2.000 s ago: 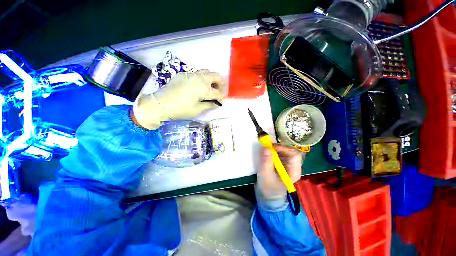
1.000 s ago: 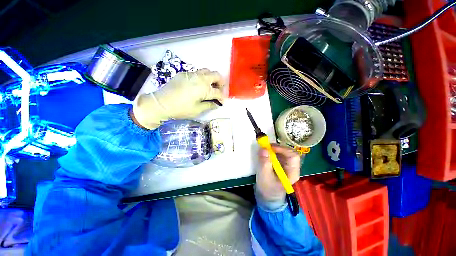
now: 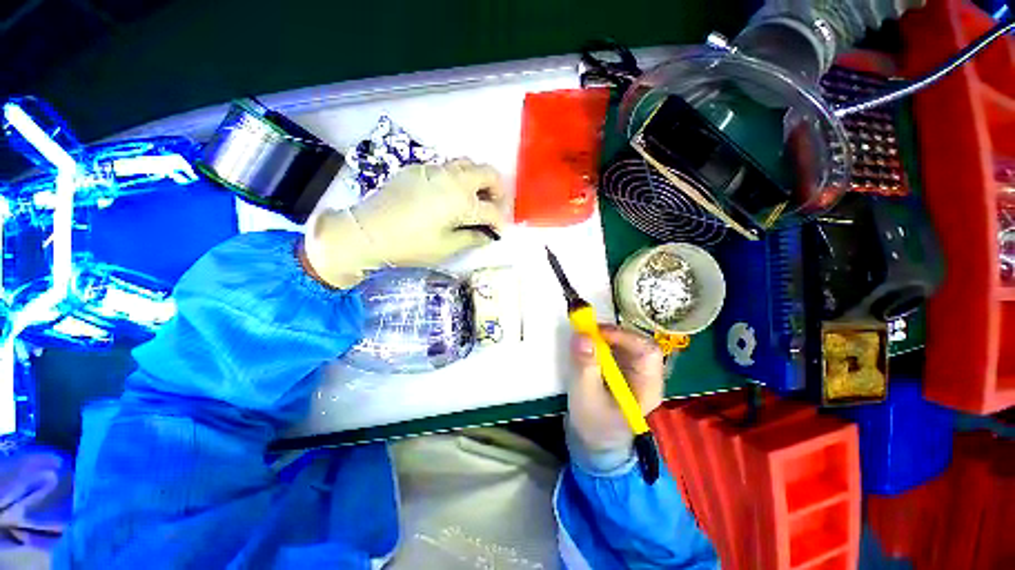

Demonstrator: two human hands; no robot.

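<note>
My left hand (image 3: 417, 217), in a pale glove, is above the white mat with its fingers curled round a small dark item (image 3: 481, 232), perhaps tweezers; only its end shows. My right hand (image 3: 612, 390) holds the soldering iron (image 3: 610, 373) by its yellow handle. The iron's dark tip points up and left, apart from the left hand. The clear lamp body section (image 3: 412, 320) lies on the mat below the left hand, with fine wires inside. Its right end is beside the cream block (image 3: 496, 306).
A solder spool (image 3: 258, 156) and black-and-white components (image 3: 384, 156) are behind the left hand. A red sheet (image 3: 559, 156), cup of silvery bits (image 3: 670, 290), black fan guard (image 3: 659, 200), clear hood (image 3: 729, 78) and soldering station (image 3: 768, 306) are rightward. Red trays (image 3: 818, 479) stand lower right. Lit lamps (image 3: 67, 239) are left.
The whole view has shifted slightly. The left hand keeps its grip, and the soldering iron stays in the right hand, with its handle tilted slightly differently.
</note>
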